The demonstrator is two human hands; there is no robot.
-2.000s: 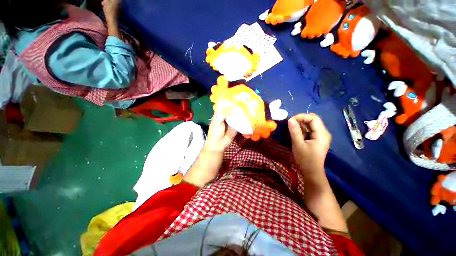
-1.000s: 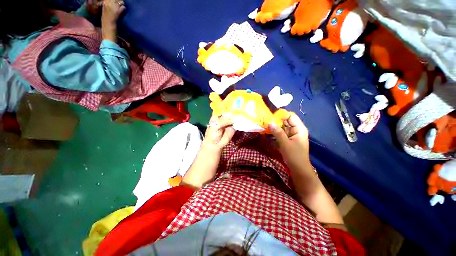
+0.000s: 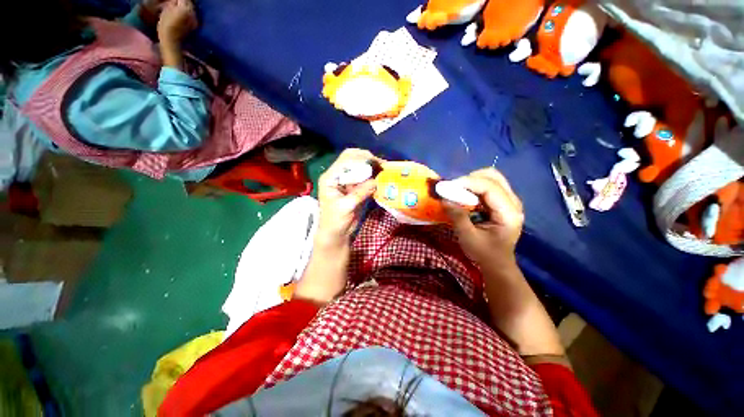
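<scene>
A plush crab (image 3: pixel 408 192), yellow-orange with two blue eyes facing up, is held between both hands above the checked apron. My left hand (image 3: pixel 343 191) grips its left side, around a white claw. My right hand (image 3: pixel 489 208) grips its right side, fingers at the other white claw. No needle can be made out. Another crab (image 3: pixel 365 91), white belly up, lies partly on white paper sheets (image 3: pixel 420 73). Silvery thread snips (image 3: pixel 569 189) and a pale pink loose claw piece (image 3: pixel 607 192) lie on the blue cloth at right.
Several orange crabs (image 3: pixel 563 39) line the far right of the table, beside a whitish woven sack (image 3: pixel 685 49) with a rolled edge (image 3: pixel 677 216). A white bag (image 3: pixel 265 256) is at my left knee. A seated person (image 3: pixel 130 102) in a pink apron and a red stool (image 3: pixel 261 181) are at left.
The crab has turned from belly-side view to eyes up. My right hand, apart from it at first, has come in and holds it. My left hand has moved up to its left claw.
</scene>
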